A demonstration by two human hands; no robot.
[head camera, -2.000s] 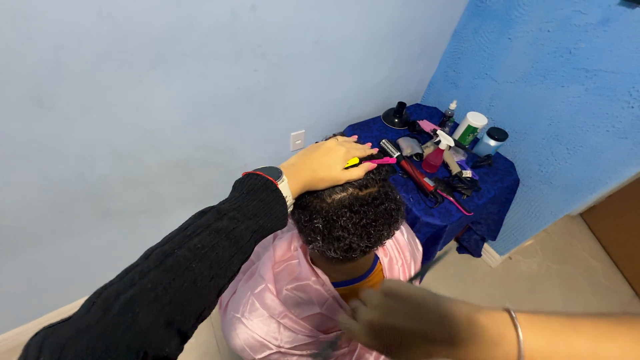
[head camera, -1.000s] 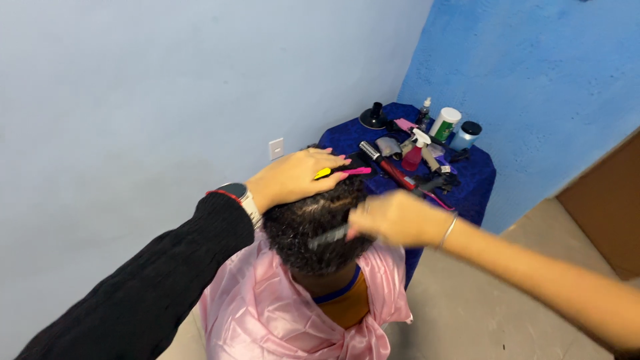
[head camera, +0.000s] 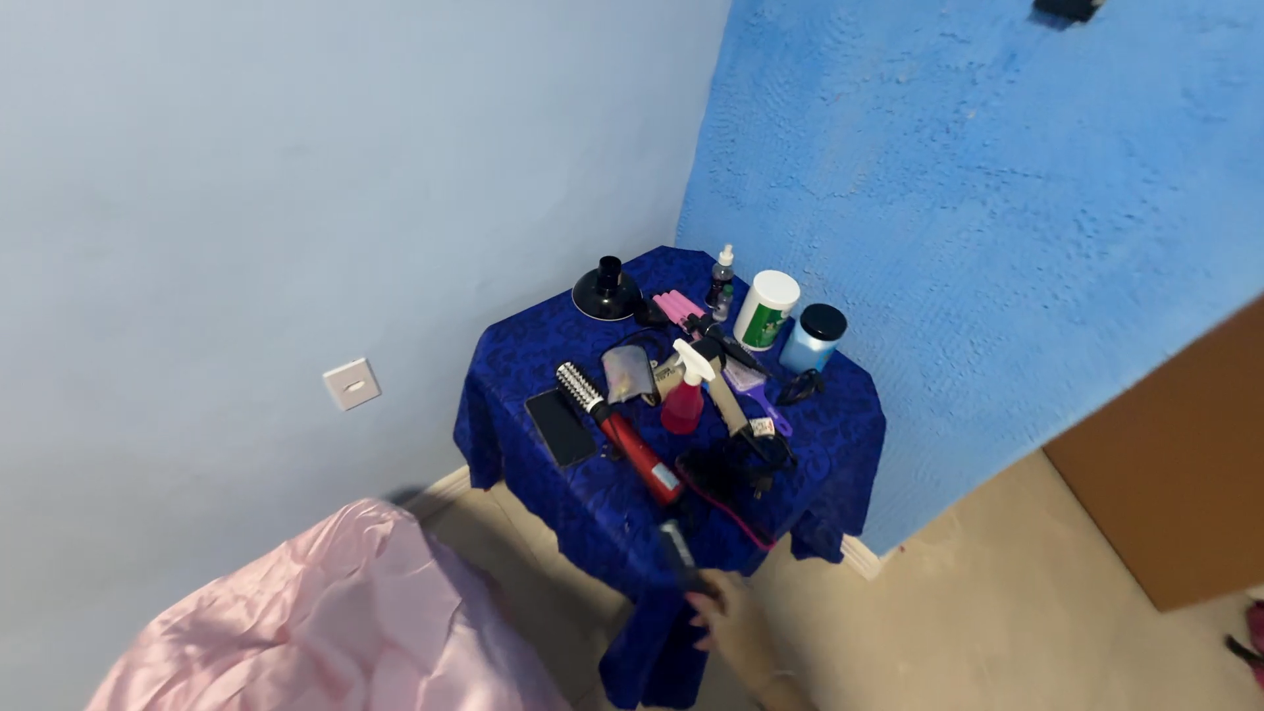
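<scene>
At the lower edge, my right hand (head camera: pixel 729 620) is closed around a dark, blurred comb (head camera: pixel 677 551), beside the near edge of the blue tablecloth (head camera: pixel 533 341). The comb's tip is close to the handle end of a red-handled round hot brush (head camera: pixel 640 456). A pink satin cape (head camera: pixel 336 612) fills the lower left; the seated person's head is out of frame. My left hand is not in view. Near the brush lie a black phone (head camera: pixel 561 427), a pink spray bottle with a white trigger (head camera: pixel 683 400) and a purple paddle brush (head camera: pixel 758 388).
A black diffuser attachment (head camera: pixel 606 291), pink rods (head camera: pixel 678 306), a white jar (head camera: pixel 767 311), a blue jar with a black lid (head camera: pixel 814 338) and a small dropper-like bottle (head camera: pixel 723 272) crowd the table's back. Walls stand behind; a brown panel (head camera: pixel 1175 484) is at right.
My right hand, with the comb, has moved from the person's hair to the table's near edge. My left hand and the hair have left the view, which has turned toward the table.
</scene>
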